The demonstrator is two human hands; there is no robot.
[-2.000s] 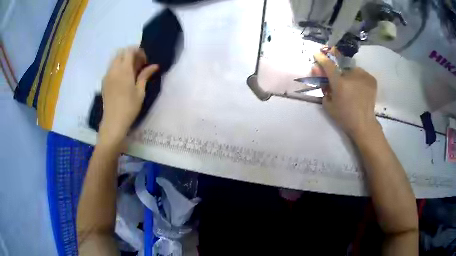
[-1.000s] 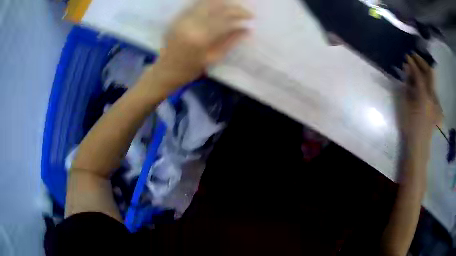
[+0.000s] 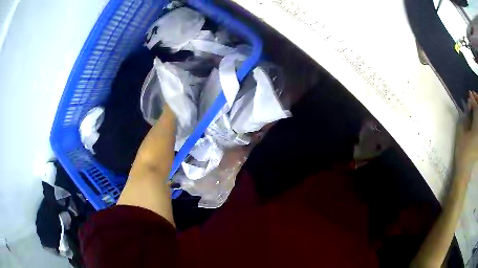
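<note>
The blue lattice basket [image 3: 83, 86] stands left of the table and holds crumpled white scraps [image 3: 175, 29], clear plastic and dark cloth. My left hand [image 3: 166, 119] reaches into it; only the wrist end shows, and the fingers are hidden among the white scraps and plastic. My right hand [image 3: 469, 123] is at the right edge of the picture, partly cut off. Its fingertips are by the edge of a black cloth piece [image 3: 440, 49] on the white table. Whether they grip it does not show.
The white table [image 3: 367, 68] curves along the right, with a printed ruler near its front edge. A small part of the machine [image 3: 473, 32] shows at the upper right. Dark and white scraps [image 3: 50, 220] lie at the lower left, outside the basket.
My left hand has left the table and gone down into the basket. My right hand has left the needle area and is by the black cloth. The view has swung left and down. The snips no longer show.
</note>
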